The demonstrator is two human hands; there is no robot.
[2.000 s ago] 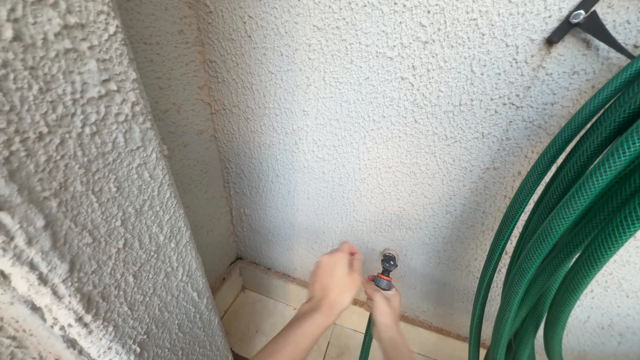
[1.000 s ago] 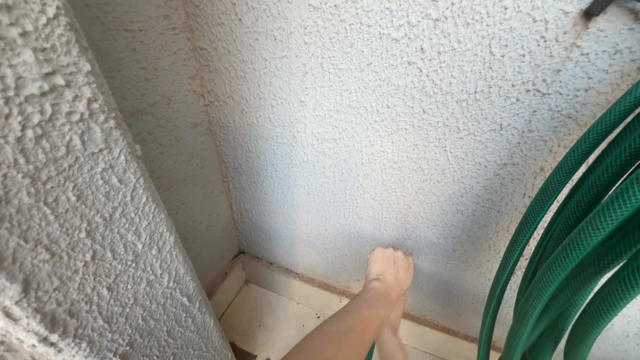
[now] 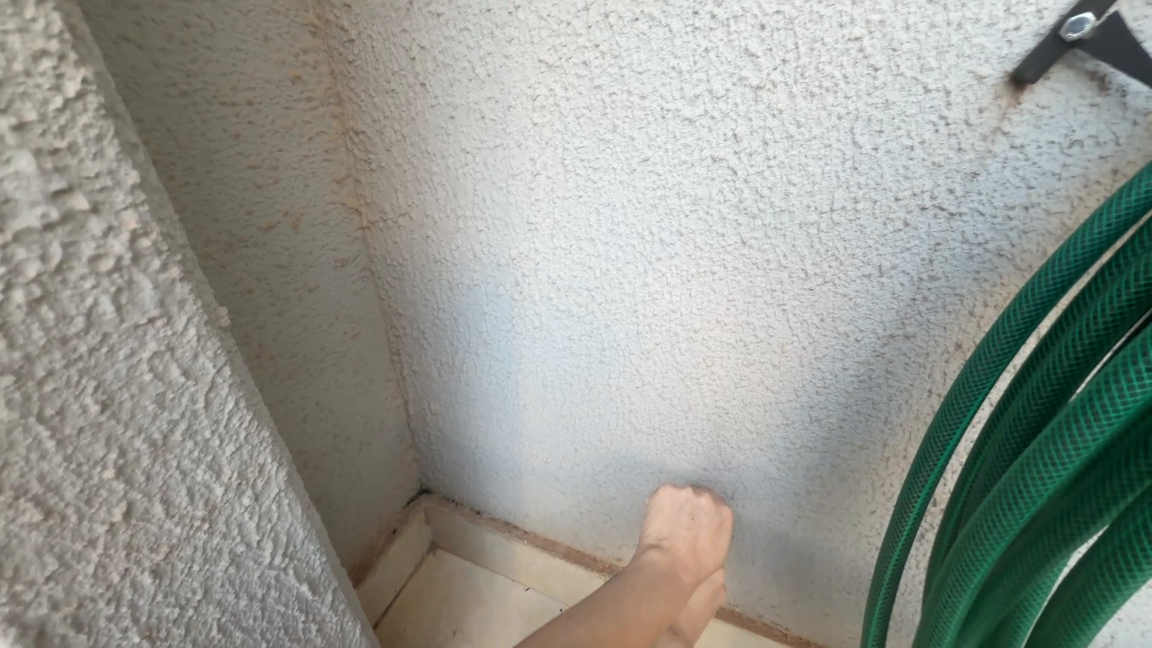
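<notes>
Low on the textured white wall, my left hand (image 3: 688, 526) is closed in a fist over the spot where a wall tap with a hose connector shows in the oldest frame. The fist covers the tap and connector, so what its fingers grip is hidden. Just below and behind it is my right hand (image 3: 708, 596), mostly covered by my left wrist and forearm; its fingers cannot be seen. Thick loops of green garden hose (image 3: 999, 432) hang at the right, apart from both hands.
A rough plastered wall edge (image 3: 153, 360) rises close on the left. Pale floor tiles (image 3: 477, 594) and a low tiled skirting (image 3: 513, 544) meet the wall below. At the upper right, a black bracket (image 3: 1048, 54) with a bolt is fixed to the wall.
My left hand has moved right, from beside the tap to over it, hiding the tap and connector. My right hand, seen at the connector two seconds ago, is now mostly hidden.
</notes>
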